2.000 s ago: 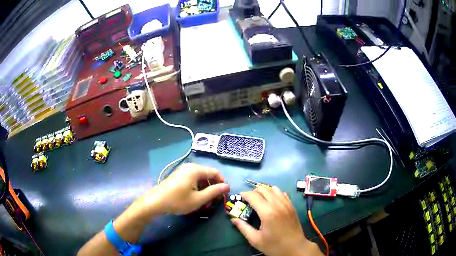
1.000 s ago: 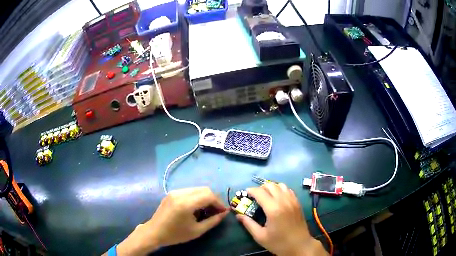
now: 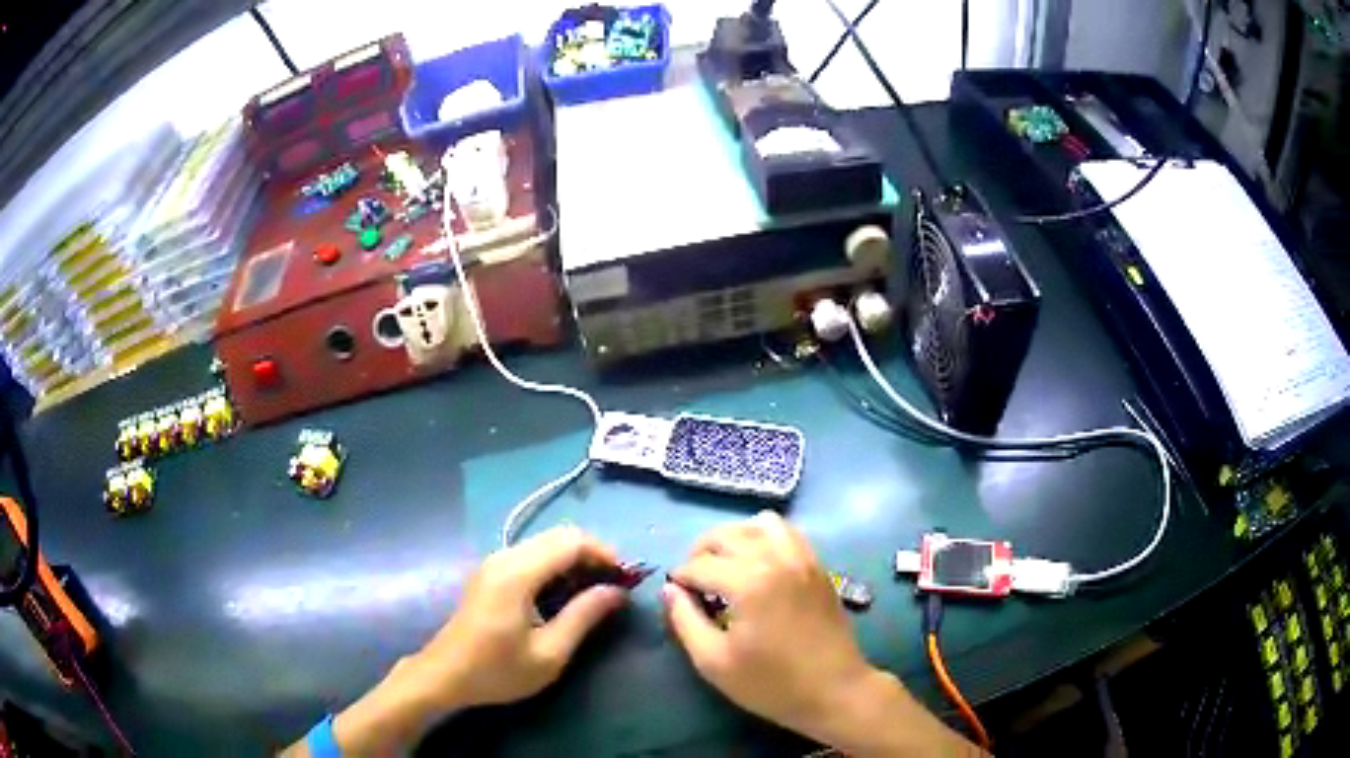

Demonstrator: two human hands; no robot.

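Observation:
My bare left hand (image 3: 518,615) pinches a dark red clip (image 3: 634,573), its tip pointing right. My bare right hand (image 3: 777,615) faces it across a small gap, with a small dark clip-like piece (image 3: 711,598) between thumb and fingers, mostly covered. The charger board seen earlier is not visible. A small grey and yellow end (image 3: 850,589) shows just right of my right hand. The white cable (image 3: 545,504) runs down behind my left hand. The flat grey-white inline strip (image 3: 733,453) lies beyond both hands.
The red USB tester (image 3: 965,566) with an orange cable lies at right. Behind stand the red power box (image 3: 370,370), the pale instrument (image 3: 652,163) and the black fan (image 3: 970,319). Charger boards (image 3: 314,462) lie at left, the orange multimeter (image 3: 45,592) at the left edge, papers (image 3: 1229,296) at right.
My hands have drawn slightly apart. The board that was at my right fingertips no longer shows. My left hand's red clip is now more visible.

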